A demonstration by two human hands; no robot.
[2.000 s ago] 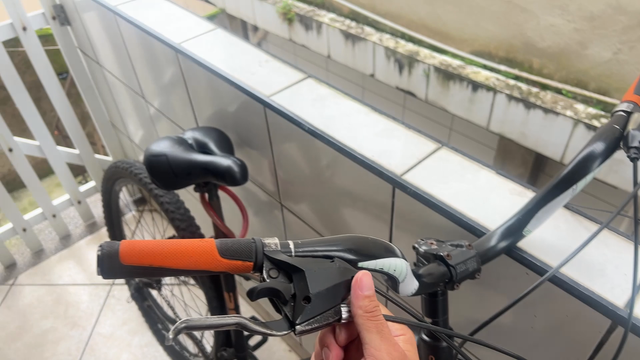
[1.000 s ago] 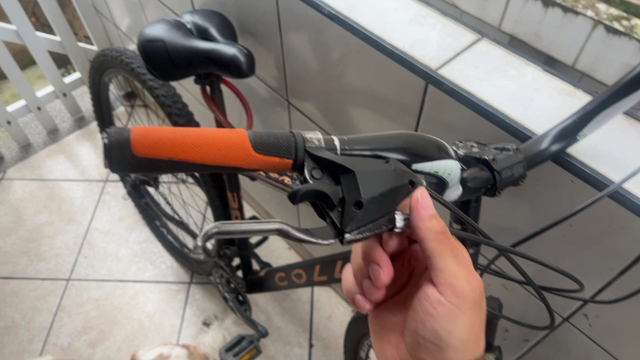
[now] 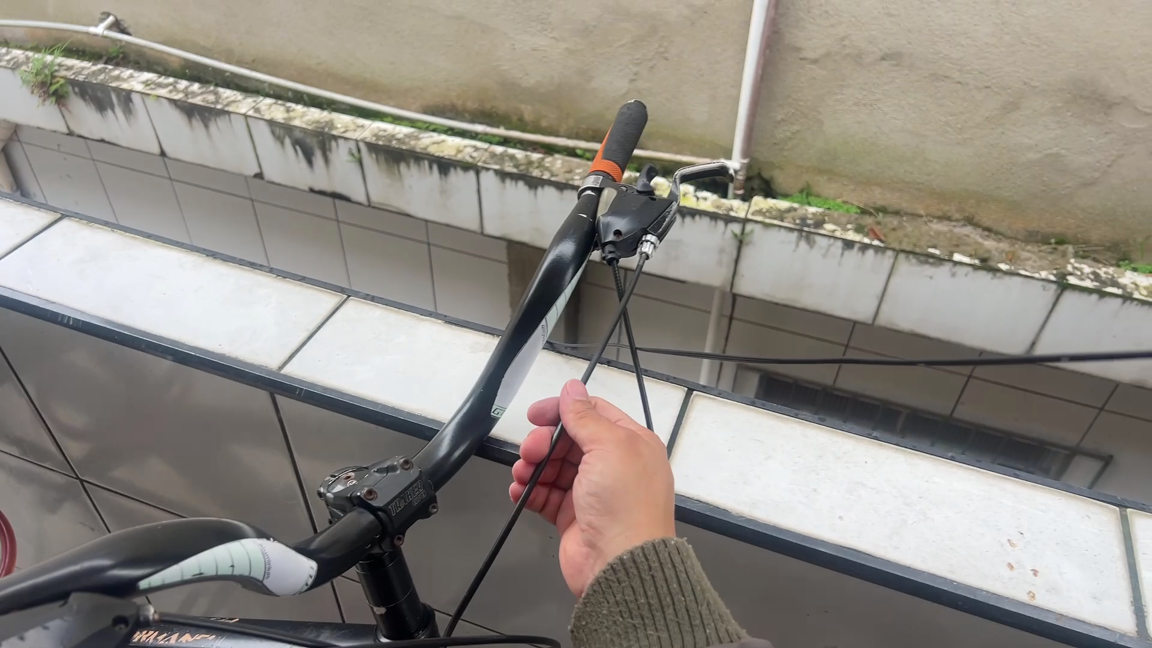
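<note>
My right hand comes from the lower right, with thumb and curled fingers closed lightly around a black cable housing. That housing runs from the barrel adjuster on the far brake-and-shift lever assembly down past the stem. A second cable crosses behind it. The black bicycle handlebar rises to the left of my hand, ending in a black-and-orange grip. Its stem clamp sits lower left. The near side of the handlebar is partly cut off. My left hand is out of view.
A low wall topped with white tiles runs diagonally behind the bicycle. Beyond it are a stained tiled ledge, a white pipe and a rough outer wall. Another dark cable stretches toward the right edge.
My right hand has left the near brake lever assembly and now holds a cable below the far one. The view has swung right toward the far grip.
</note>
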